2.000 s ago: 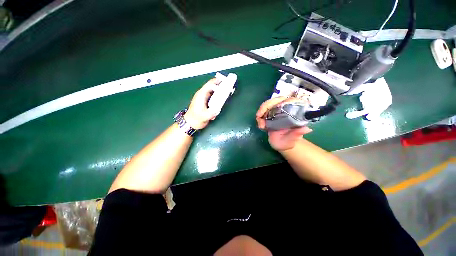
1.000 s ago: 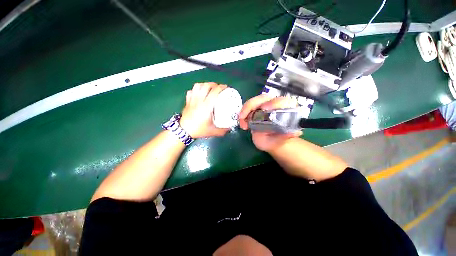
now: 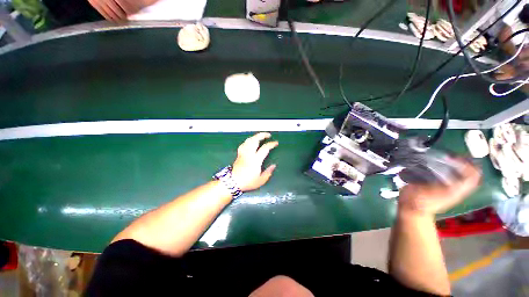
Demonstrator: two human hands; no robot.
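My left hand (image 3: 252, 163), wearing a metal watch, is open and empty over the green bench, left of the silver screw feeder (image 3: 359, 145). A round white housing (image 3: 242, 87) lies on the dark green belt beyond the rail, apart from my hand. My right hand (image 3: 444, 188) is blurred, right of the feeder. It is closed around a blurred grey driver (image 3: 432, 169); its fingertips are unclear. Another grey driver body (image 3: 410, 149) shows beside the feeder, partly overlapped by the blur. A limp white piece (image 3: 391, 192) lies below it.
Another white housing (image 3: 194, 37) sits near the far rail. One cream unit (image 3: 477, 144) and a corded pile (image 3: 510, 152) lie at right. Black cables hang over the belt. Across it are a person's hand (image 3: 116, 8), a grey box (image 3: 263, 11) and more cream units (image 3: 421, 26).
My left hand has let go of the white housing and opened. My right hand has moved right with the driver, past the feeder. The view has shifted, showing more of the belt's far side.
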